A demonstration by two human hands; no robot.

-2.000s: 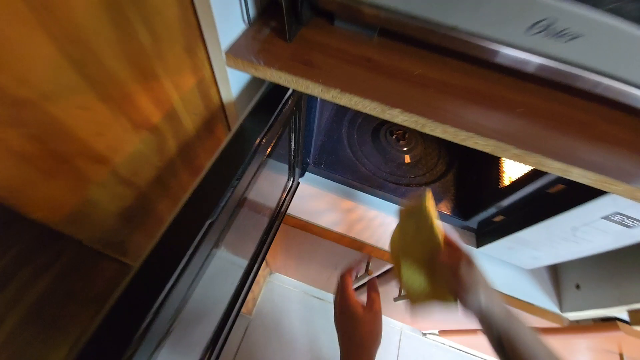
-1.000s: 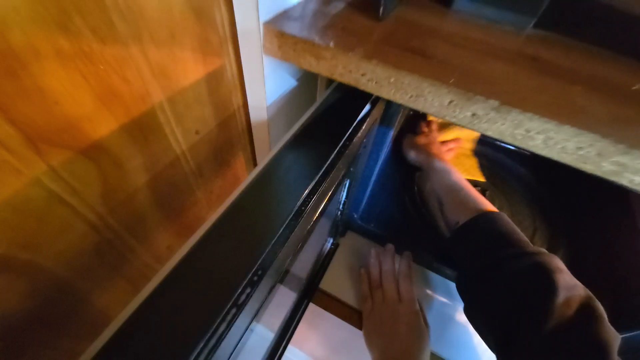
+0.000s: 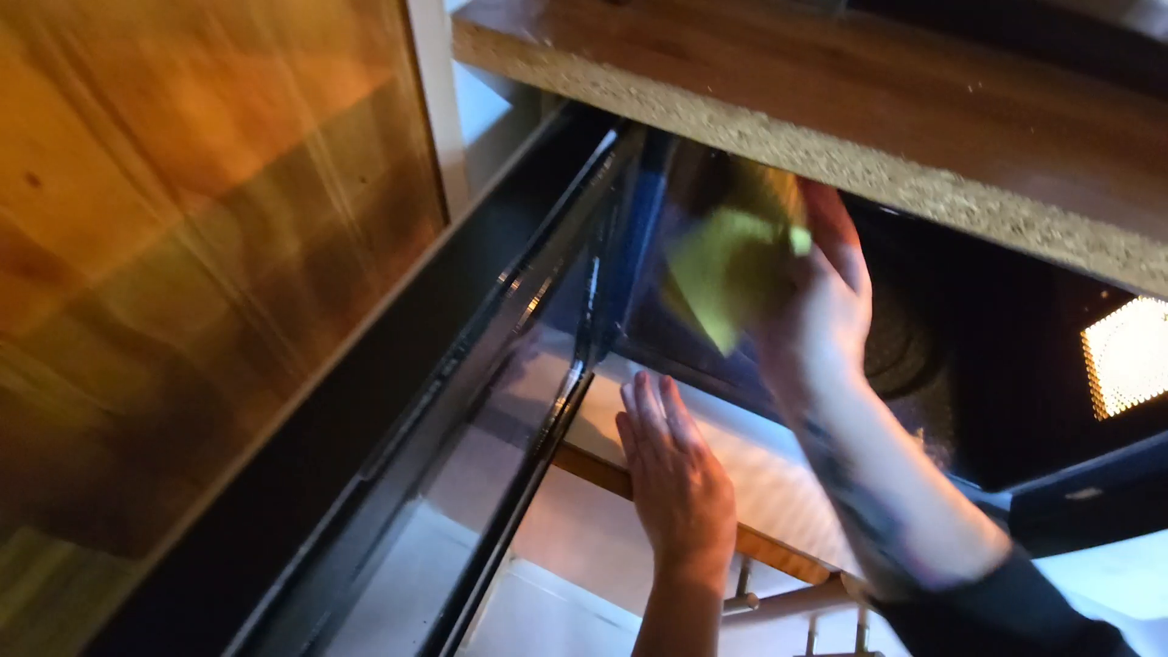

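Note:
My right hand (image 3: 821,301) grips a yellow cloth (image 3: 730,265), blurred, inside the dark cavity of a microwave oven (image 3: 976,365). The cloth hangs near the cavity's left side, close to the door hinge. My left hand (image 3: 680,474) holds nothing; its fingers are extended over the edge of the pale counter (image 3: 785,493) below the oven opening. To the left, the black-framed oven door (image 3: 365,438) stands swung out. Whether the left fingertips press on the counter cannot be told.
A wooden shelf with a raw chipboard edge (image 3: 803,151) runs just above the oven opening. An orange-brown wood panel (image 3: 182,228) stands at the left. A lit perforated panel (image 3: 1127,356) glows at the cavity's right. Metal handles (image 3: 744,598) show below the counter.
From deep at the back left of the cavity, my right hand has come toward the opening with the cloth. Two seconds ago the cloth was outside, in front of the oven.

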